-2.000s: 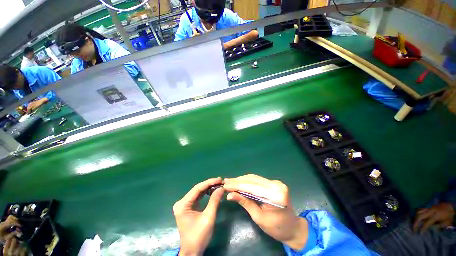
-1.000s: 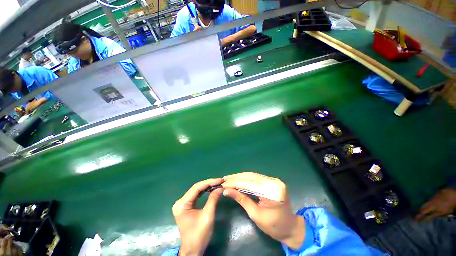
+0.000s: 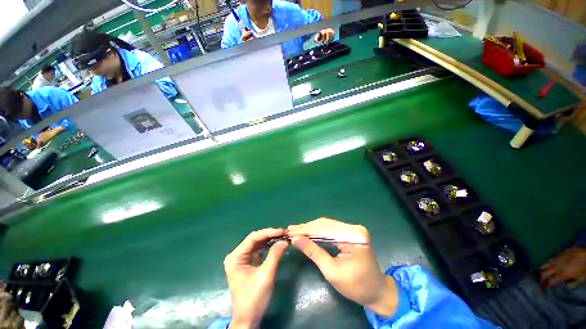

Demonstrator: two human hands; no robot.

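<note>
A small dark round piece (image 3: 277, 240) is pinched in the fingertips of my left hand (image 3: 252, 276), mostly hidden by the fingers. My right hand (image 3: 344, 263) holds a thin silver rod-like tool (image 3: 331, 240) that points right, nearly level; its inner end is at the piece. The fingertips of both hands meet at the piece. Which kind of tool it is cannot be told.
A black compartment tray (image 3: 443, 225) with several round pieces lies at right, beside a neighbour's hand (image 3: 562, 268). Another tray (image 3: 42, 273) and a black box (image 3: 62, 305) lie at far left, near white tissue (image 3: 119, 316). A divider with white sheets (image 3: 234, 96) runs behind.
The tool in my right hand has swung from slanting down to the right to nearly level. Both hands stay together at the same place. The person across has raised a hand.
</note>
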